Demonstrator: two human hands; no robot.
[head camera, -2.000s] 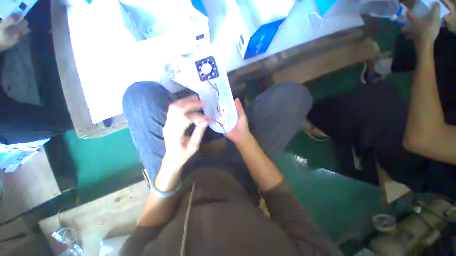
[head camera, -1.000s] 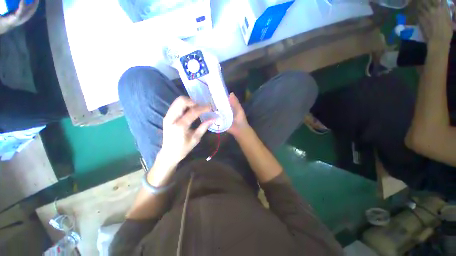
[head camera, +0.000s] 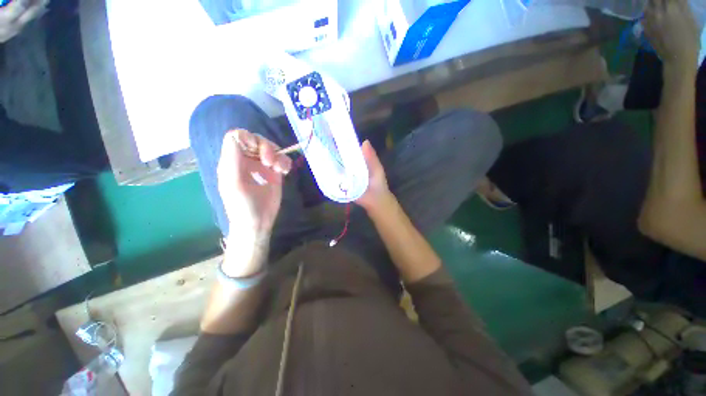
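The long oval white housing half (head camera: 344, 155) is held over my lap, tilted, its inside facing up. The black square cooling fan (head camera: 309, 96) with a pale round centre sits at its far end. Thin red and dark lead wires run from the fan, and a red lead wire (head camera: 345, 224) with a tiny pale connector hangs from the near end. My right hand (head camera: 373, 179) grips the shell's right edge; some fingers are hidden under it. My left hand (head camera: 258, 164) is left of the shell, fingertips closed on a thin pale strip (head camera: 288, 148) that reaches towards the fan's wires.
A white cover with a perforated grille (head camera: 275, 76) lies at the table edge behind the fan. White and blue cartons (head camera: 424, 39) stand on the white-covered table (head camera: 155, 93). Another person's arm (head camera: 672, 155) is at the right, and part of a hand shows at top left.
My left hand has moved off the shell's near end to the left, now with a thin strip in its fingertips. The red wire that hung down a second ago still hangs.
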